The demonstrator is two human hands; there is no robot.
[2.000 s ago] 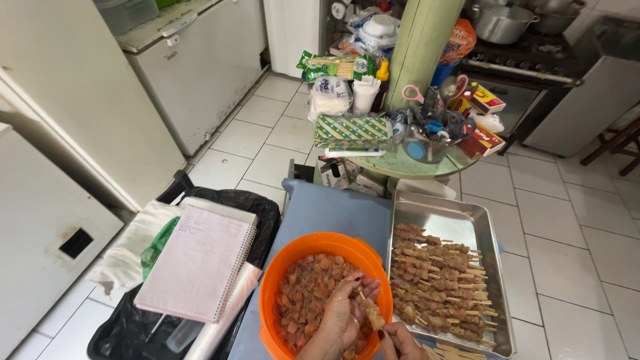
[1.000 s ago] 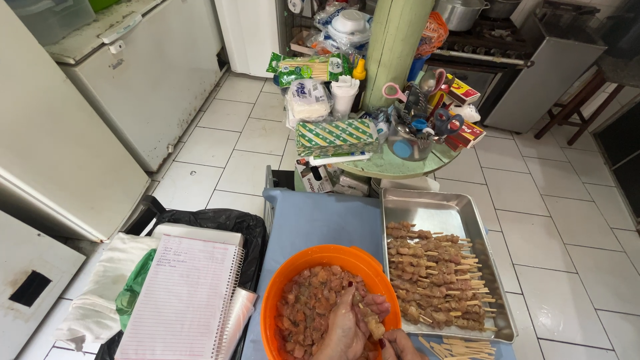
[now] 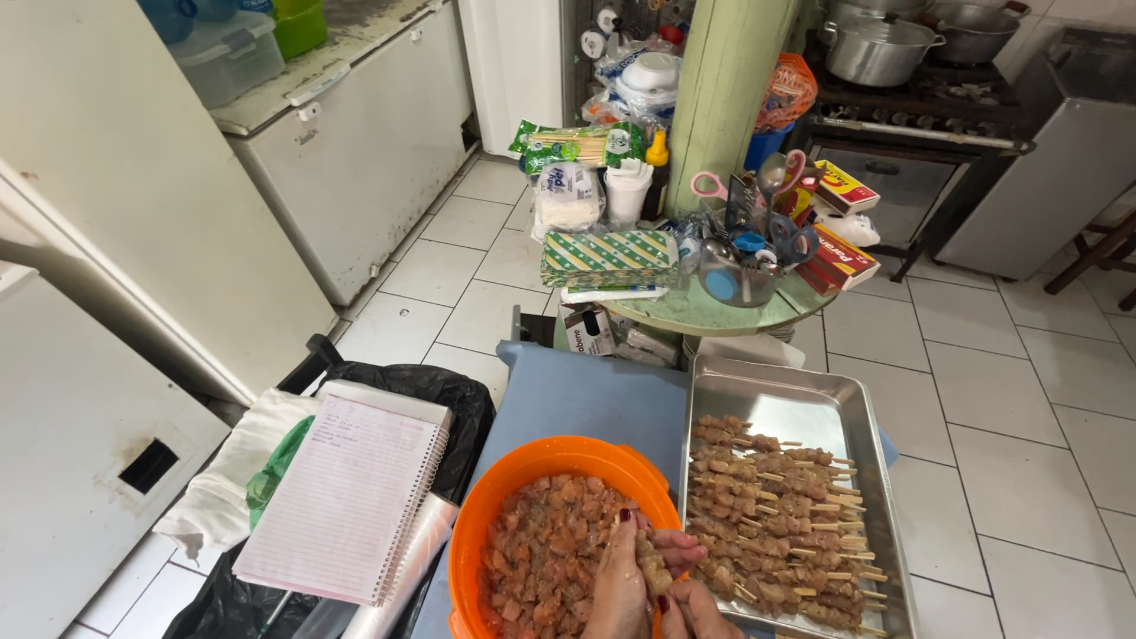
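Note:
My left hand (image 3: 632,568) is closed around a skewer of raw meat pieces (image 3: 655,568), over the right side of an orange plastic tub (image 3: 470,532). Cubes of raw seasoned meat (image 3: 550,559) fill much of the tub. At the lower end of that skewer, my right hand (image 3: 697,612) has its thumb and fingers pinched; the stick between them is mostly hidden. Beside the tub, on the right, a metal tray (image 3: 852,399) holds rows of finished meat skewers (image 3: 781,524), their wooden ends pointing mostly right.
Tub and tray rest on a blue-covered table (image 3: 586,390). To the left, a spiral notebook (image 3: 337,497) with handwriting lies over a black plastic bag (image 3: 461,399). Behind, a round green table (image 3: 692,315) carries packaged skewers (image 3: 577,146), scissors (image 3: 710,185), matchboxes (image 3: 839,257) and a utensil container (image 3: 737,280).
Both hands stay close together at the tub's right side, around the meat skewer. The view has shifted somewhat.

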